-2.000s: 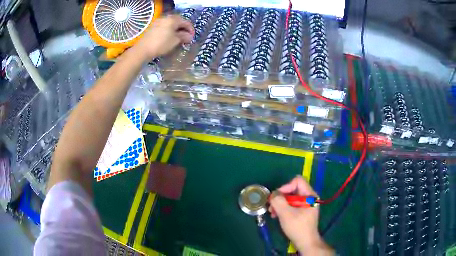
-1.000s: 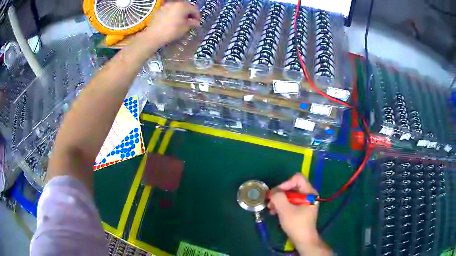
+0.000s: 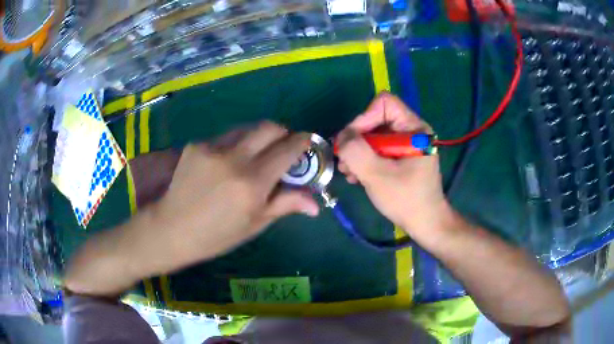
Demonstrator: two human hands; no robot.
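Note:
The round metal contact base point(image 3: 326, 161) lies on the green mat, with a dark blue cable joined at its lower edge. My left hand point(image 3: 235, 178), a little blurred, is over the base's left side. Its thumb and fingers are around a round silver component point(image 3: 302, 168) with a dark ring, which is over the base. My right hand point(image 3: 394, 161) is just right of the base and holds the red probe point(image 3: 397, 144) with its blue end to the right. The probe's tip is hidden by my fingers.
Stacked clear trays point(image 3: 222, 40) stand behind the mat. Another tray point(image 3: 572, 121) is at the right. The dot-sticker sheet point(image 3: 87, 158) lies at the left. A slim rod point(image 3: 145, 106) lies near the top-left tape. The red lead point(image 3: 515, 80) curves at the right. A fan edge point(image 3: 33, 40) shows top left.
My left hand has come from the trays at the back to the contact base, now with a component. The view has tilted down. My right hand still holds the probe beside the base.

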